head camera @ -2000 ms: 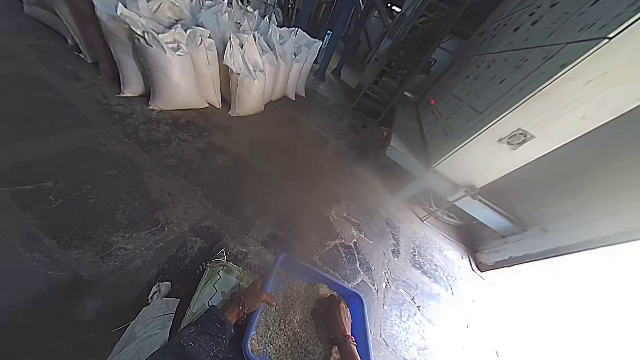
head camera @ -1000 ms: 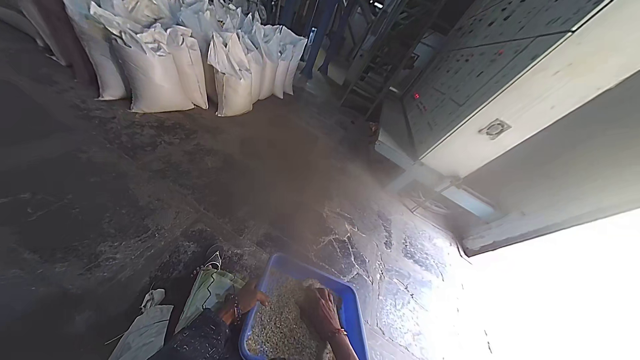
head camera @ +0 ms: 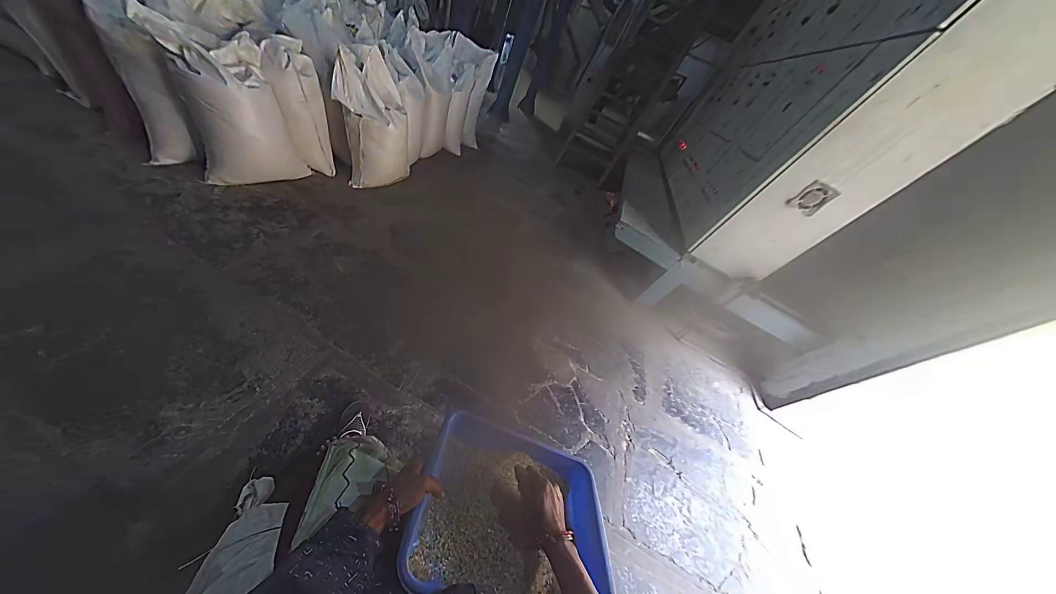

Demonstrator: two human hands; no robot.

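Note:
A blue plastic tub at the bottom centre holds loose grain-like material, pale brown and coarse. My left hand grips the tub's left rim, thumb over the edge. Inside the tub on the right, my right hand is over the material with its fingers extended and close to its surface; whether it holds any cannot be told. A patterned dark sleeve covers my left arm, and both wrists carry bands.
Filled white woven sacks stand at the upper left. A grey control cabinet with a red light rises at the upper right. Left of the tub are a greenish sack-like cloth, a shoe and a whitish sack. The floor is cracked.
My right hand has shifted about within the tub, and its fingers are now more visible above the material. My left hand stays at the left rim.

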